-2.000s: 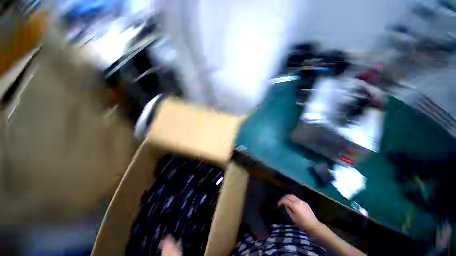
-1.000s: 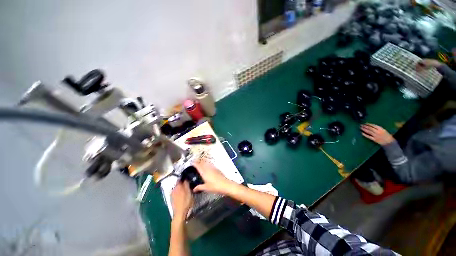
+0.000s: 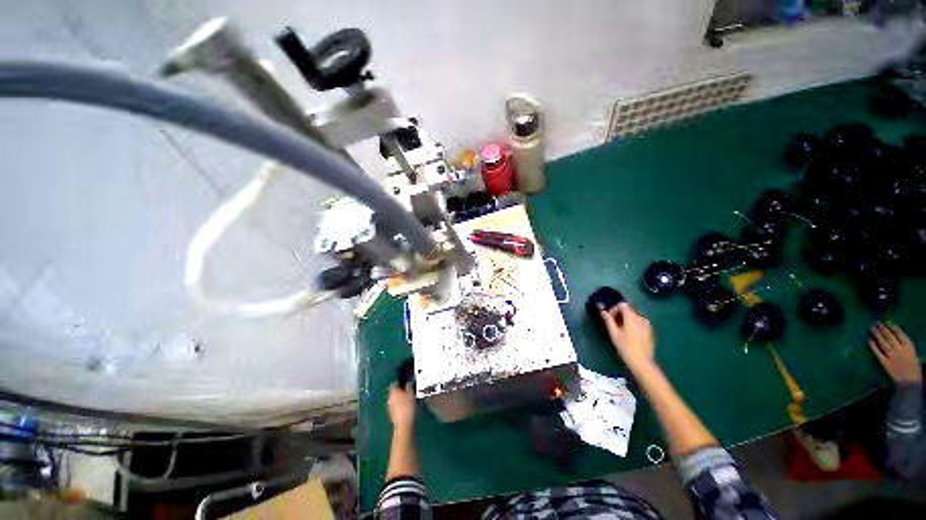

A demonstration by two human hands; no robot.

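My right hand [image 3: 632, 335] has its fingers on a glossy black round unit [image 3: 604, 300] on the bench, right of the machine. My left hand [image 3: 402, 408] is low at the left side of the silvery machine box [image 3: 467, 381], its fingertips at a small dark thing [image 3: 406, 372]; whether it grips this is unclear. The fixture [image 3: 483, 321], with ring shapes and dark specks around it, sits on the box top with no black unit on it. The press head [image 3: 439, 284] is above and behind it.
A red and black tool [image 3: 502, 243] lies on the box top. White paper [image 3: 605, 411] and a small white ring [image 3: 655, 454] lie to the right. Many black units [image 3: 858, 193] cover the right bench, beside a coworker's hand [image 3: 896, 353]. A thick grey hose [image 3: 234, 127] crosses upper left.
My hands have moved apart from the black unit between them at the fixture, left hand to the box's left side, right hand onto a unit at right. The view has shifted.
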